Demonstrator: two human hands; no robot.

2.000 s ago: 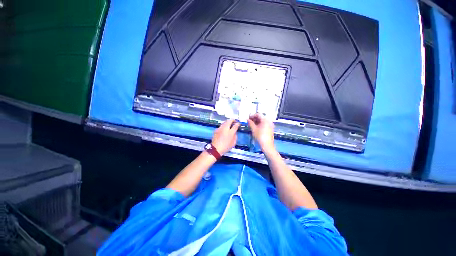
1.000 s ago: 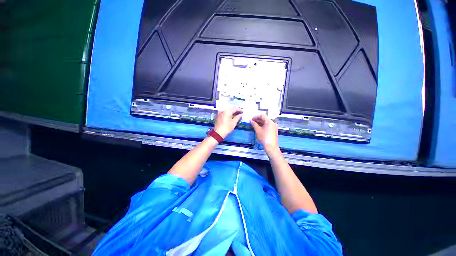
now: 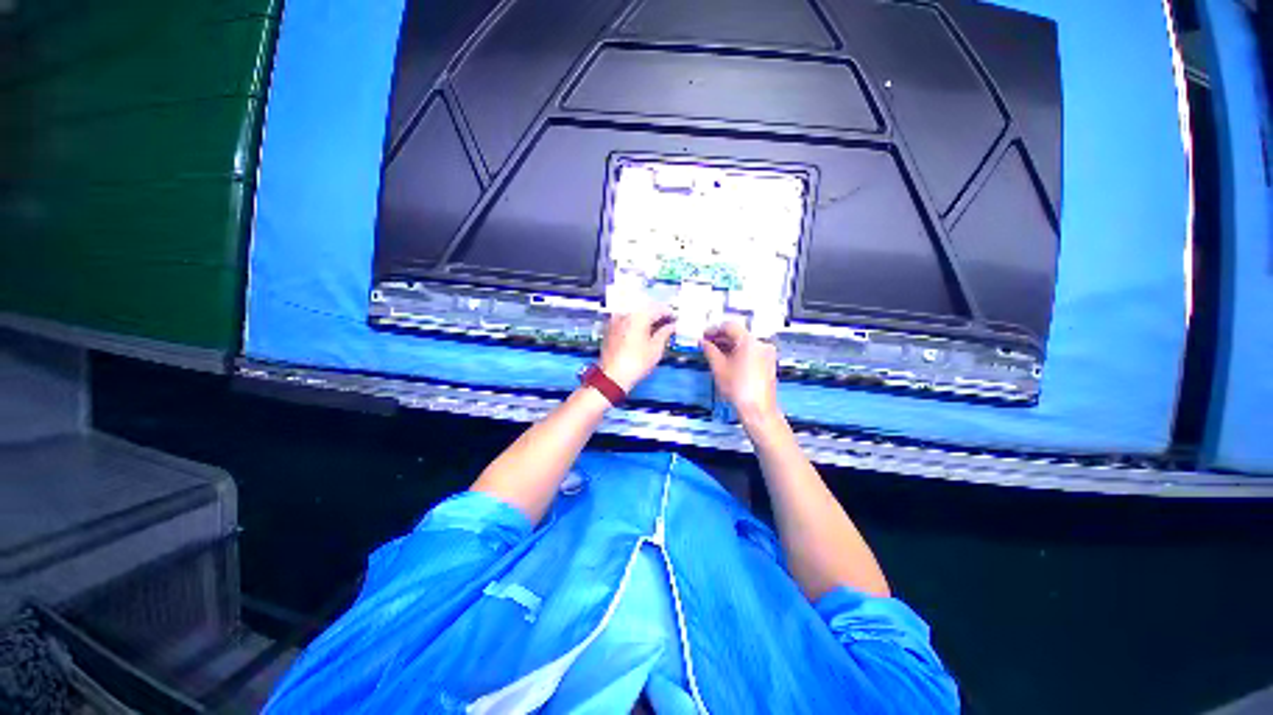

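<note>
A large black LCD panel [image 3: 726,91] lies ribbed side up, with a bright metal mounting plate [image 3: 768,210] in its recess. A small green circuit board [image 3: 698,270] lies on the plate's lower middle. A white flat cable [image 3: 694,310] runs from below the board toward the silvery edge strip [image 3: 907,360]. My left hand [image 3: 635,347] and my right hand [image 3: 743,366] have their fingertips pinched at the two sides of the cable's near end. Glare and my fingers hide the exact contact.
The panel rests on a blue padded surface [image 3: 1117,279] with a metal rail [image 3: 894,454] along its near edge. A green covered surface [image 3: 126,168] is at the left. A grey box-like unit [image 3: 126,517] stands at the lower left. Another blue pad [image 3: 1242,307] is beyond a dark gap at the right.
The green circuit board now shows clearly on the plate, where earlier glare hid most of it. My hands stay at the panel's near edge, with only slight finger movement.
</note>
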